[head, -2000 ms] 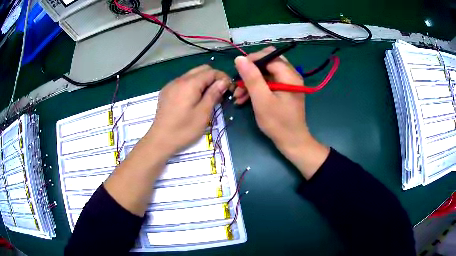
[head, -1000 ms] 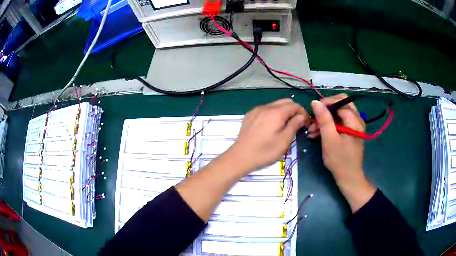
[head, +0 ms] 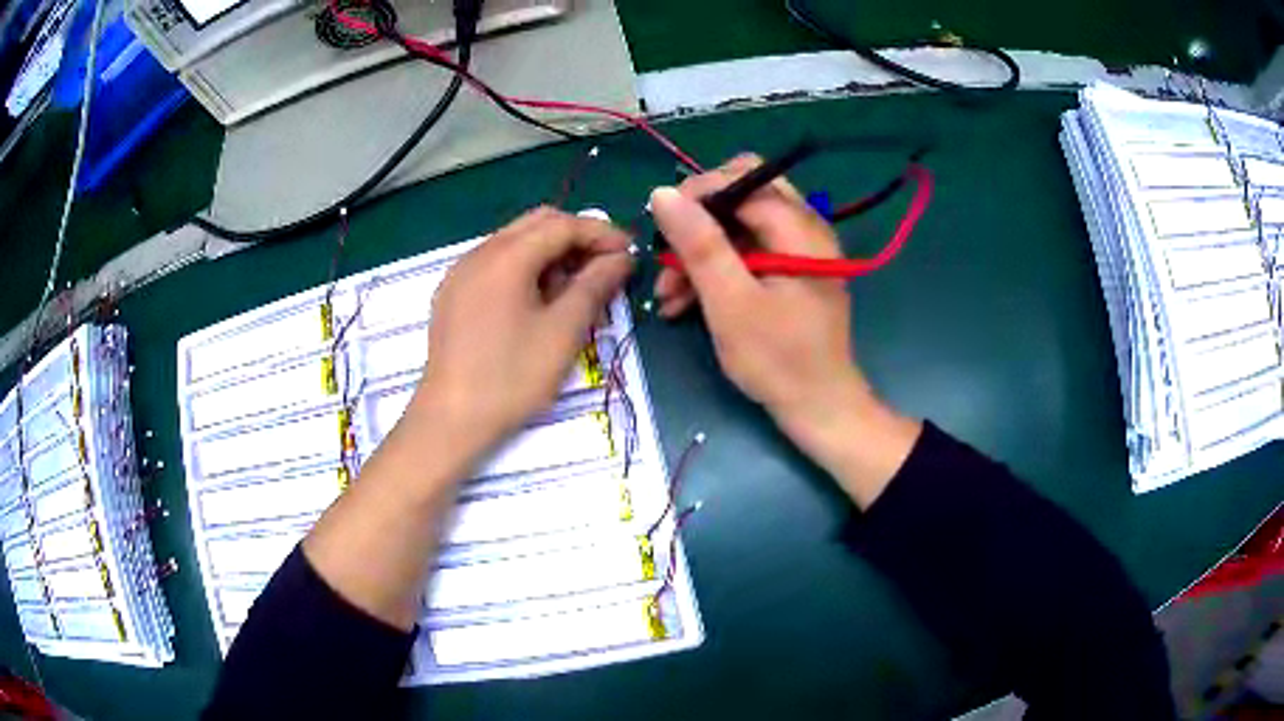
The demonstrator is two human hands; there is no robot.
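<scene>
My right hand [head: 768, 289] holds the red test probe [head: 803, 264] and the black test probe [head: 758, 180] together, tips toward my left hand. My left hand [head: 521, 310] is over the upper right of the blister tray [head: 690, 620], its fingertips pinching a tiny white lead connector [head: 634, 249] close to the probe tips. I cannot tell whether they touch. Pouch cells [head: 528, 641] lie in two columns in the tray, with yellow tape [head: 655, 617] at their wired ends. Thin battery lead wires [head: 682, 479] hang over the tray's right edge.
Tray stacks stand at the left [head: 85, 493] and right [head: 1183, 282]. The beige-grey tester [head: 268, 64] is at the rear left, with red and black probe cables [head: 563, 106] running from it. A black cable [head: 901, 71] lies behind. Blue material is at the far left.
The view has swung, so the tester and tray appear further left than one second ago. My fingertips and the probe tips are slightly further apart. The probes and connector remain in my hands.
</scene>
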